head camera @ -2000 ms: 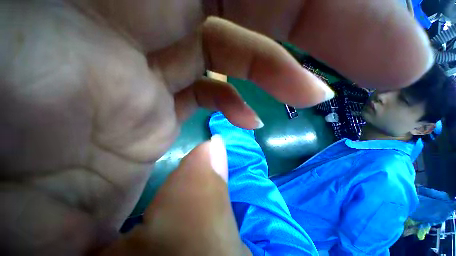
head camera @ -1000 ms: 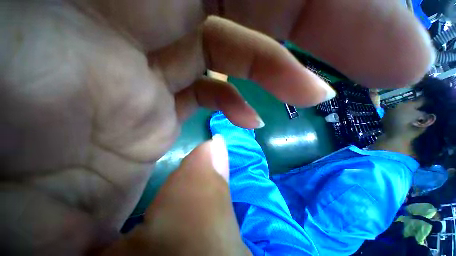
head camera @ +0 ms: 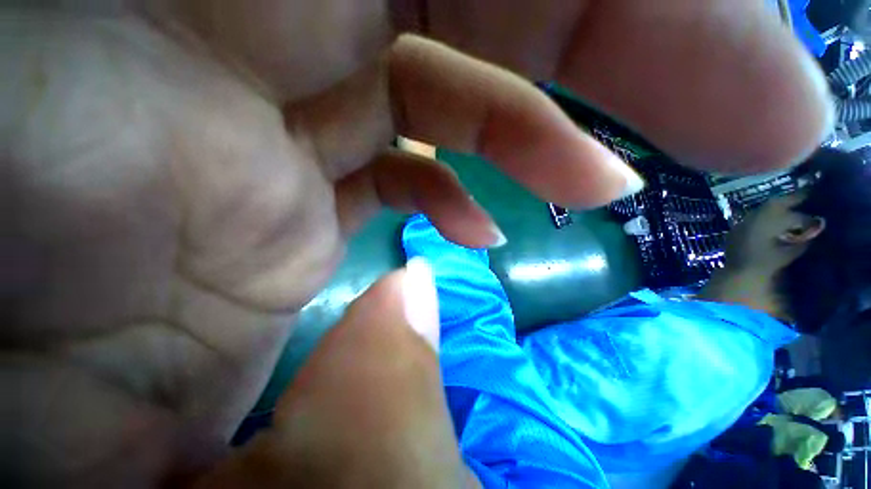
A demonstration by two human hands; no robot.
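A bare hand (head camera: 258,191) fills the left and top, very close to the camera and blurred, with its palm side and curled, spread fingers showing. Another digit (head camera: 372,372) with a pale nail rises from the bottom; whether it belongs to the same hand is unclear. I cannot tell which of my hands this is. No thing shows between the fingers, but parts are cut off by the edge. Beyond the fingertips, a small dark rectangular piece with a light border (head camera: 560,215), possibly a display unit, lies on a glossy green surface (head camera: 554,263).
The view is turned sideways. A person in a blue smock (head camera: 649,363) sits at the right, one sleeve reaching along the green surface. Black trays with pockets (head camera: 690,224) stand near that person. A yellow-green garment (head camera: 797,435) and a ribbed grey hose (head camera: 850,86) show at the right edge.
The close hand stays almost the same. The person in blue has turned the head away from the camera and shifted the upper body, uncovering more of the black trays.
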